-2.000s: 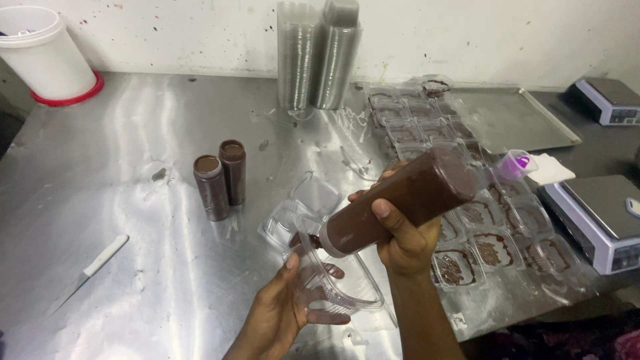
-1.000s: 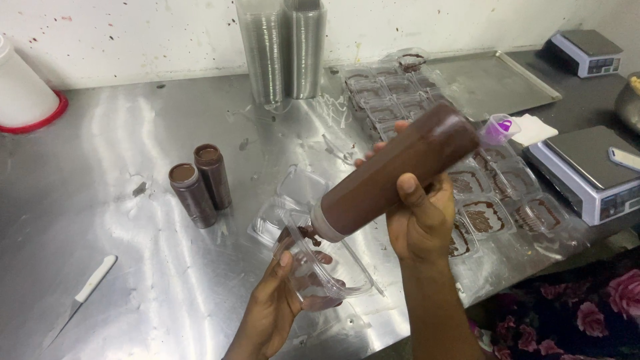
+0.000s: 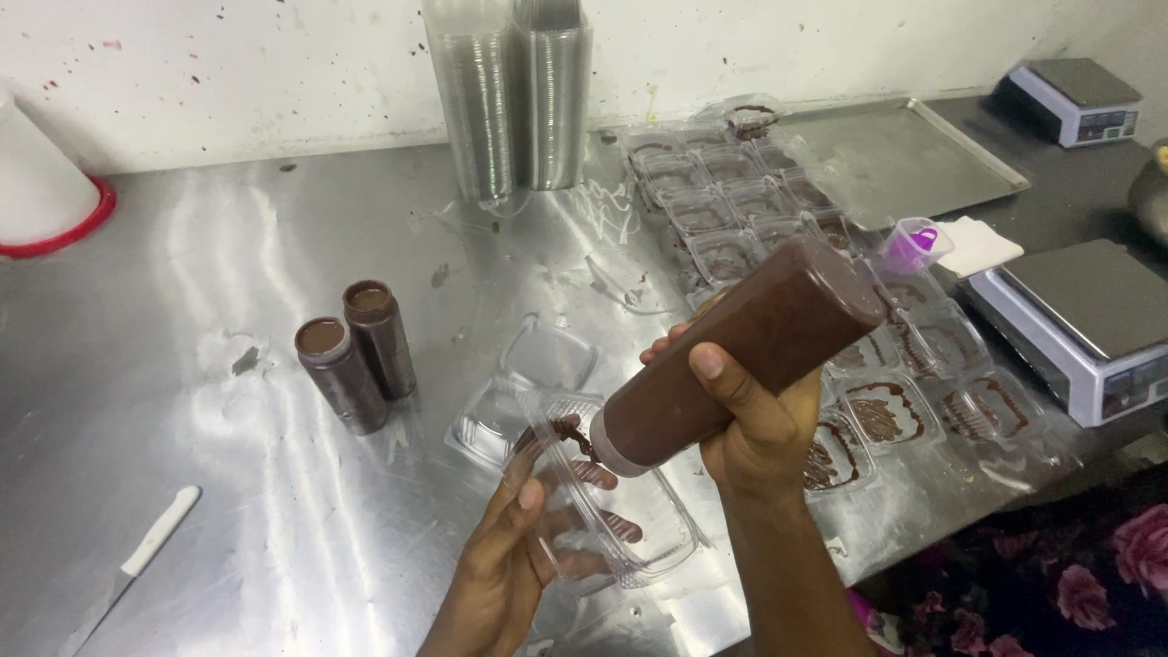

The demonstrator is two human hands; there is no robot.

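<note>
My right hand (image 3: 762, 420) grips a squeeze bottle (image 3: 730, 365) full of brown chocolate sauce, tilted with its mouth down and to the left. My left hand (image 3: 538, 520) holds a clear plastic clamshell container (image 3: 648, 520) from beneath, its fingers showing through the plastic. The bottle's mouth is over the container, and a streak of chocolate (image 3: 557, 433) lies on the container's wall. Behind it, another clear open container (image 3: 547, 356) rests on the steel table. Two open bottles filled with chocolate (image 3: 342, 374) stand upright to the left.
A white-handled knife (image 3: 162, 531) lies at lower left. Stacked clear containers (image 3: 557, 100) stand by the wall. Chocolate-lined containers (image 3: 881, 411) cover the right side, near a metal tray (image 3: 912, 164), a small cup (image 3: 915, 246) and two scales (image 3: 1086, 301). A white bucket (image 3: 41, 182) has a red rim.
Over the last two seconds both hands have kept their holds on the bottle and the container. The view has shifted somewhat.
</note>
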